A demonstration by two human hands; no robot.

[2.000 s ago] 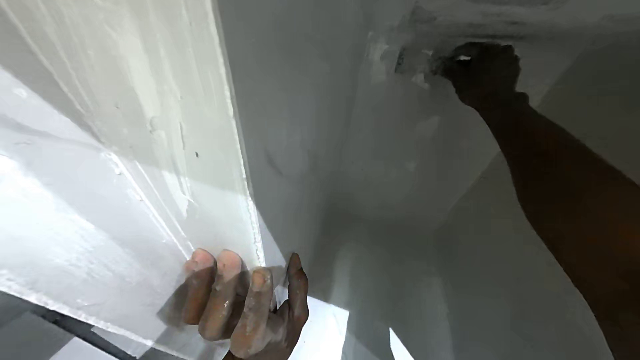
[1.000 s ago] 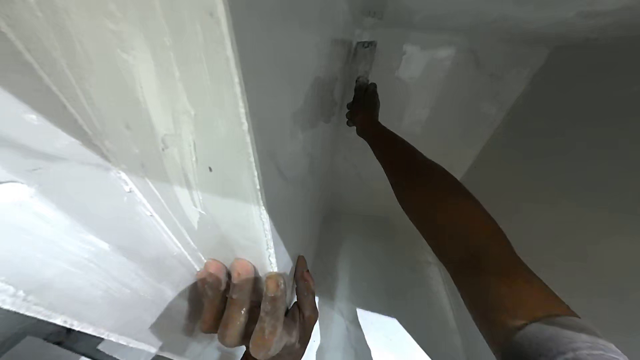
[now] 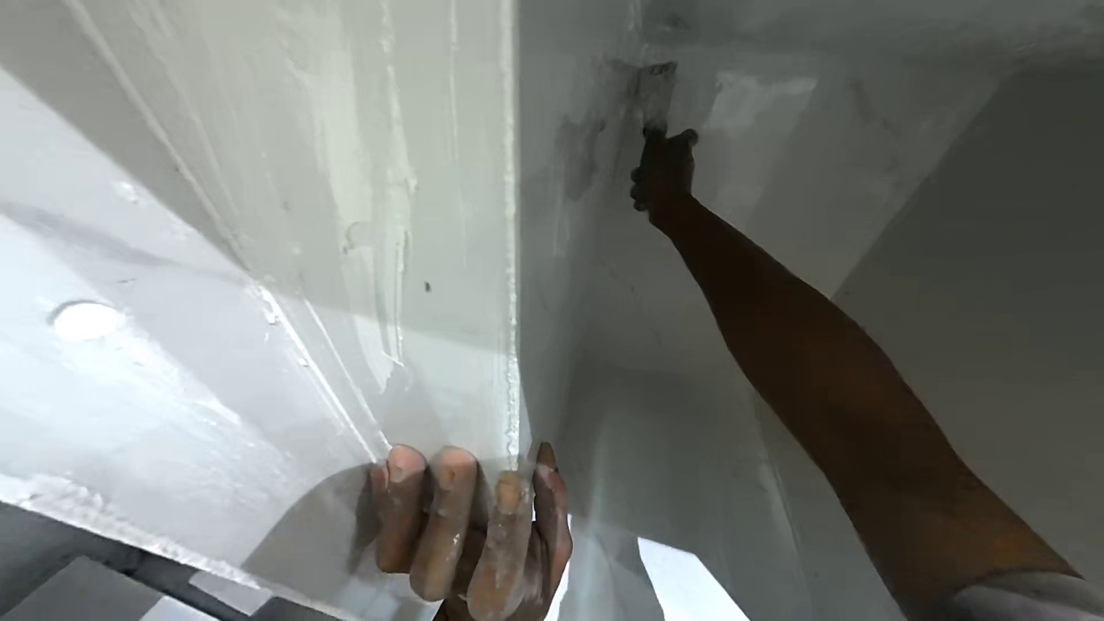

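Note:
My right hand [image 3: 666,171] is raised at the upper middle, closed on the handle of a putty knife [image 3: 657,93]. The knife's flat blade lies close to the inner corner of a plastered recess [image 3: 595,285], beside a darker damp-looking patch [image 3: 580,155]. At the bottom, my left hand [image 3: 474,535] rests on the corner edge of a plastered panel [image 3: 448,216]; several fingers lie on its lit face and one digit is on the shaded side. White residue coats these fingers. The palm is mostly hidden.
A rough plaster edge [image 3: 511,259] runs down the middle. At left lies a brightly lit surface with a round light spot [image 3: 86,321], ending in a ragged lower edge [image 3: 129,539] above a darker area. A shaded surface [image 3: 992,259] fills the right side.
Two seconds ago my right hand with the putty knife was further right on the shaded surface; it has moved left toward the inner corner. My left hand keeps its place on the edge.

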